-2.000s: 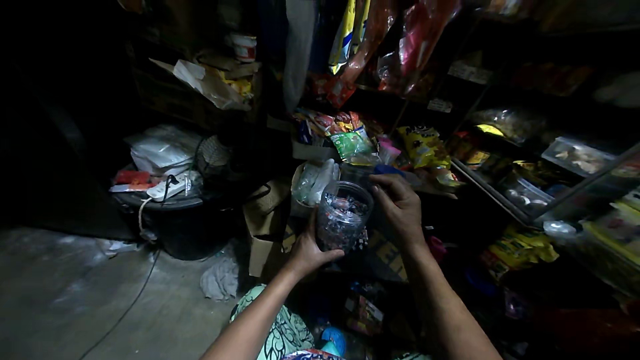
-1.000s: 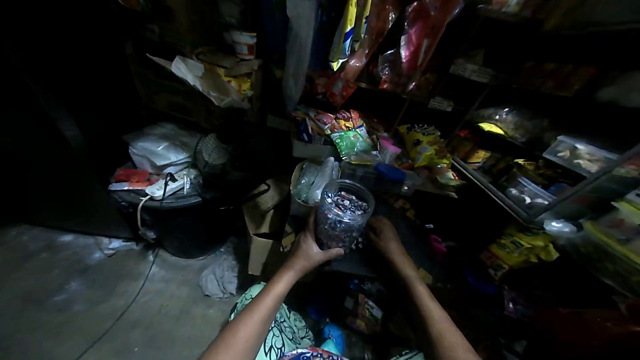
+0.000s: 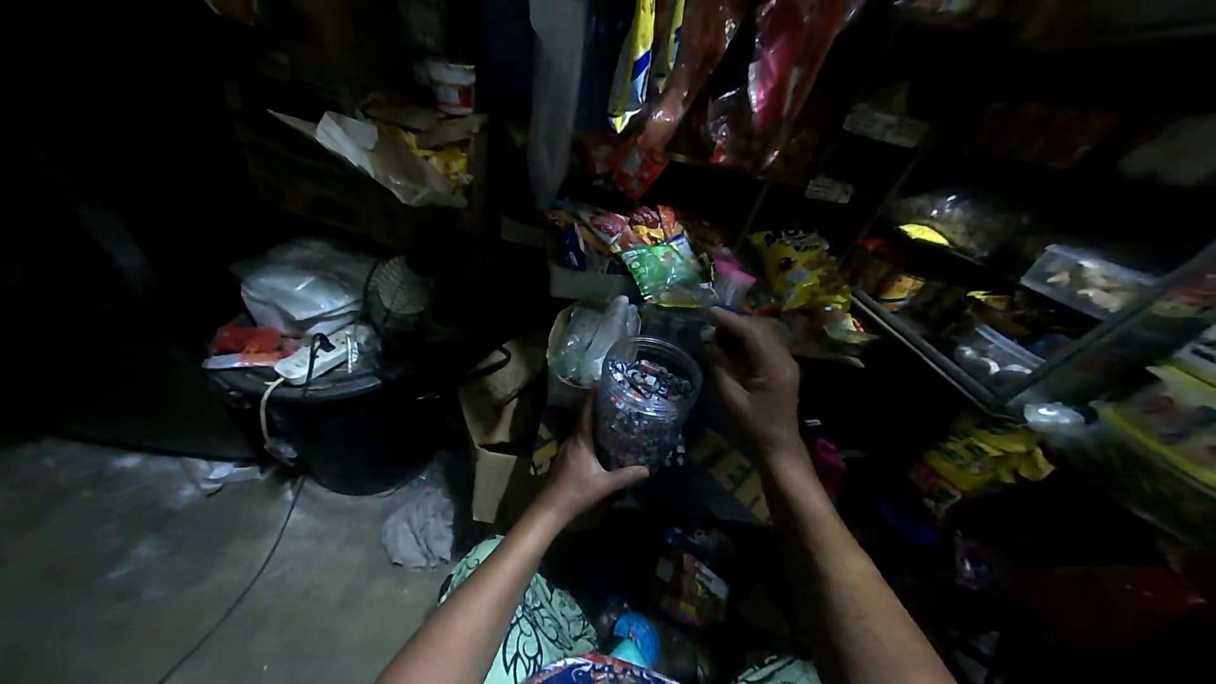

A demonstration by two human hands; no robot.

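Observation:
My left hand (image 3: 591, 467) is wrapped around the lower side of a clear plastic jar (image 3: 648, 404), which stands nearly upright with its mouth uncovered. Many small wrapped pieces with dark and pale wrappers fill much of it. To the right of the jar's rim, my right hand (image 3: 753, 375) is raised with its fingers bent. A dark bluish edge shows by its fingertips; whether the fingers grip it cannot be told. Behind the jar, a round container holds clear plastic bags (image 3: 597, 340). A green snack packet (image 3: 663, 270) lies among other colourful packets farther back.
At left, a black tub (image 3: 356, 432) carries plastic bags and a white power strip (image 3: 313, 359). A cardboard box (image 3: 494, 427) stands left of the jar. Yellow packets (image 3: 803, 266) and a glass-sided display case (image 3: 1092, 332) are at right. A cable (image 3: 249, 589) crosses the floor.
One second ago my right hand was lower, beside the jar, and a blue lid lay behind it. The hand has moved up to where that lid was. My left hand still holds the jar.

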